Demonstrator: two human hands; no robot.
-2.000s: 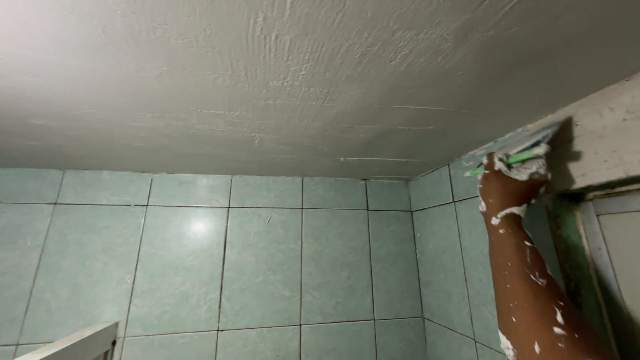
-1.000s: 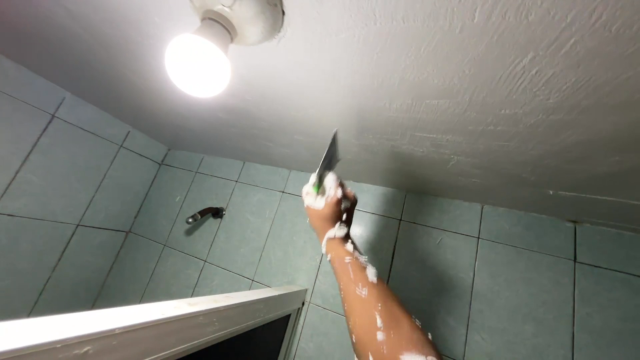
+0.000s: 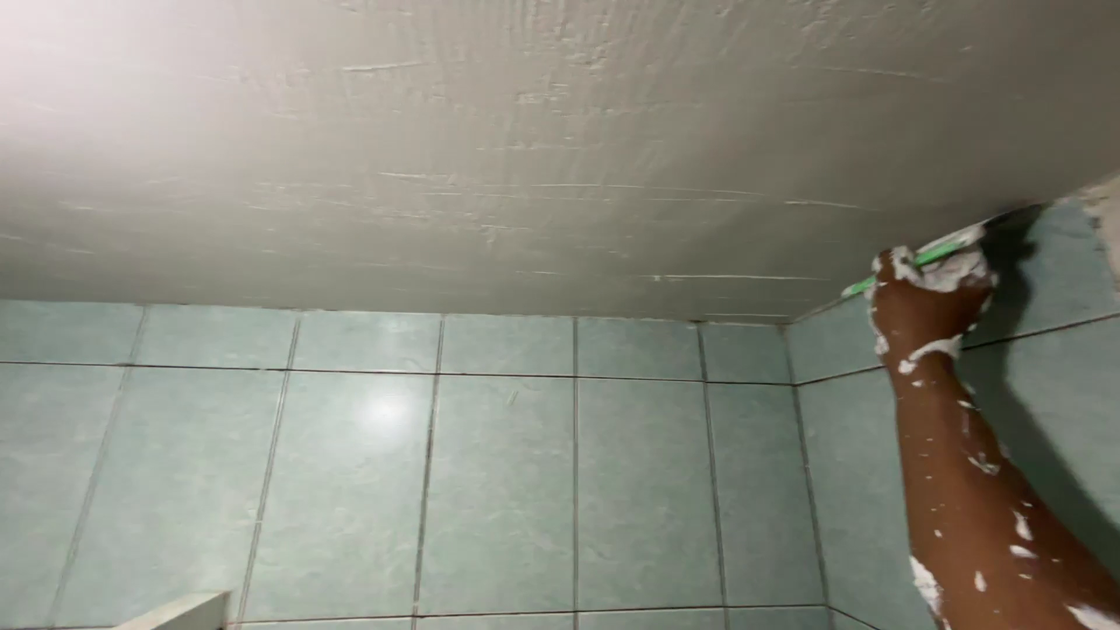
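Observation:
My right hand (image 3: 934, 293), spattered with white compound like its forearm, is raised at the right and closed around a putty knife with a green edge on its handle (image 3: 941, 252). The tool lies along the joint where the plastered ceiling (image 3: 542, 175) meets the right-hand tiled wall (image 3: 1059, 262); its blade is dark and partly hidden behind the hand. Ridges and thin scored lines mark the grey-white ceiling coat. My left hand is out of view.
Pale green tiles (image 3: 499, 490) with dark joints cover the wall ahead and meet the right wall in a corner. The end of a white frame (image 3: 179, 612) juts in at the bottom left. A bare, rough patch (image 3: 1109, 223) shows at the right edge.
One second ago my right hand held the knife near the ceiling by the lit bulb; now it is at the right wall's top edge. The view has swung to the right.

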